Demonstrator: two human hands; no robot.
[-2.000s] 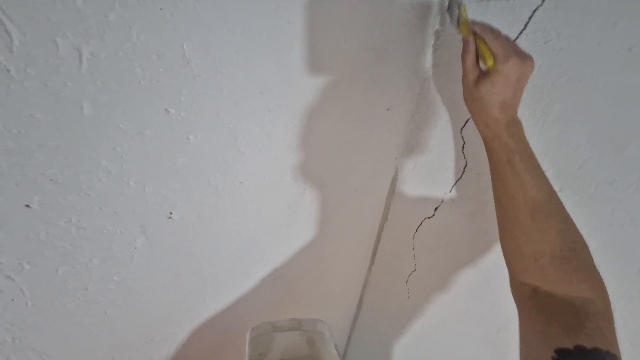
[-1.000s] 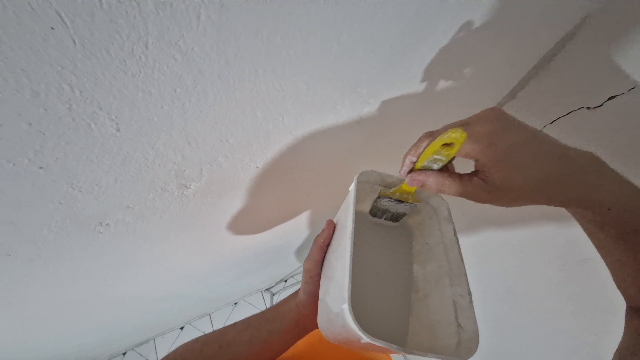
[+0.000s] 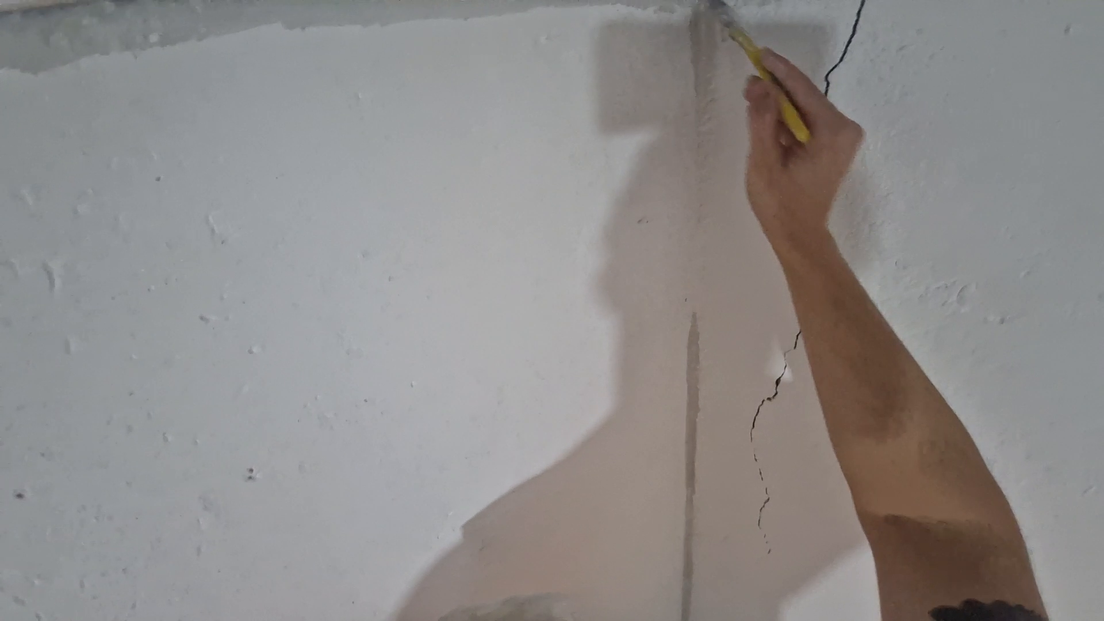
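Note:
My right hand [image 3: 798,147] grips a yellow-handled paintbrush [image 3: 780,95] near the top of the view, right of centre. Its dark bristles touch the white wall surface [image 3: 345,302] at the upper edge, by the top of a darker vertical streak [image 3: 703,86]. Lower down, a narrow grey line [image 3: 692,431] runs to the bottom edge. My left hand is out of the picture, and the white plastic tub does not show clearly.
A jagged dark crack [image 3: 780,379] passes behind my right forearm and reappears at the upper right [image 3: 845,47]. A grey band [image 3: 129,34] with an uneven edge crosses the top left. Small bumps and pits mark the surface, and my shadow falls over its middle.
One second ago the brush was inside the white tub, held by my left hand; now my right hand has it up against the wall surface. The view has shifted a lot.

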